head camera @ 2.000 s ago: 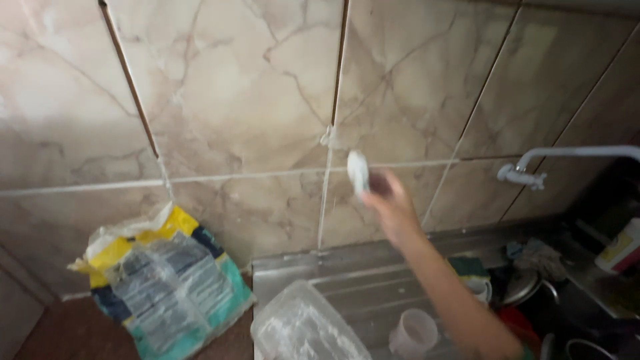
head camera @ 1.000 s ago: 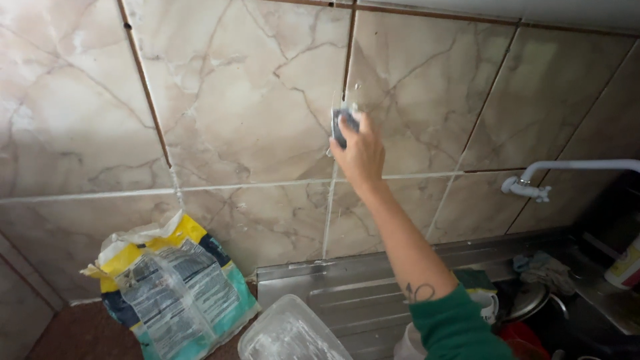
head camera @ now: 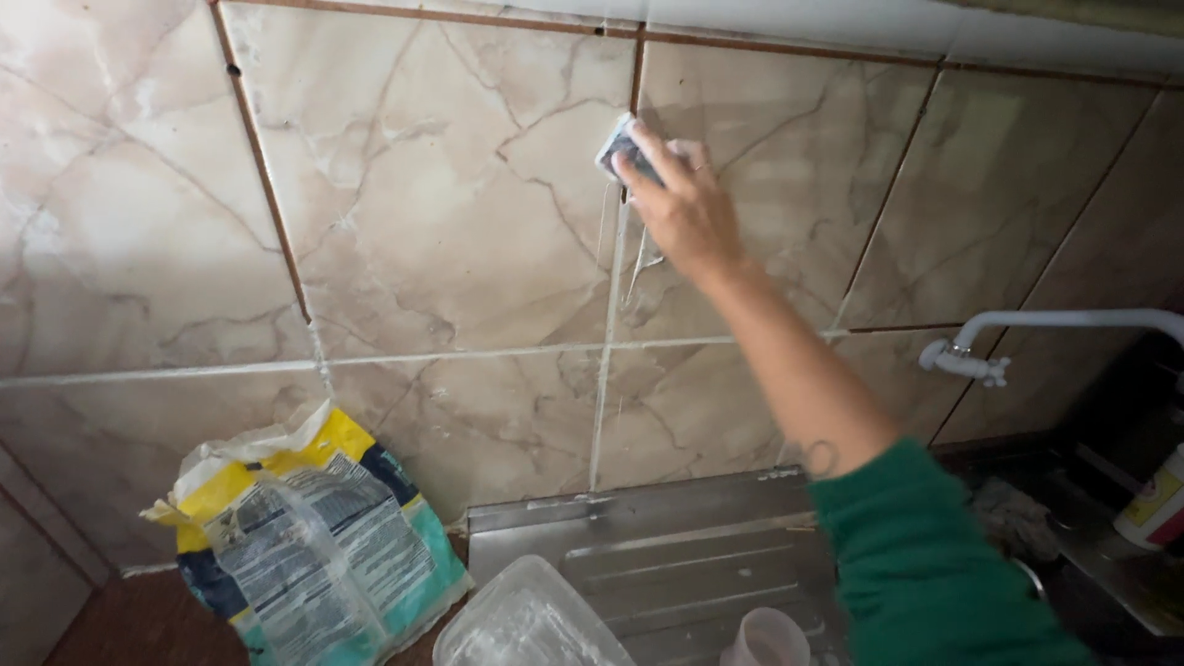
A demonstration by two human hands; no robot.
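My right hand [head camera: 680,199] grips a small dark pad with white paste on it [head camera: 629,153], pressed to the vertical joint between two marbled wall tiles [head camera: 462,185]. Below the pad, that joint [head camera: 607,370] is filled with white grout, and thin white smears mark the tile beside it; above the pad the joint is brown. A white horizontal grout line [head camera: 462,354] crosses it lower down. At the bottom, a clear plastic tub [head camera: 527,620] with white residue sits by the steel drainboard. My left hand is out of view.
An opened yellow and teal bag [head camera: 314,546] leans against the wall at left. A translucent cup [head camera: 772,638] stands on the steel drainboard [head camera: 666,564]. On the right, a white tap [head camera: 1064,319] juts from the wall above a cloth [head camera: 1013,518] and a bottle [head camera: 1156,504].
My right hand, away from the wall two seconds ago, has come to the vertical joint and moved up along it with the pad. The joint's lower part shows more white than one second ago.
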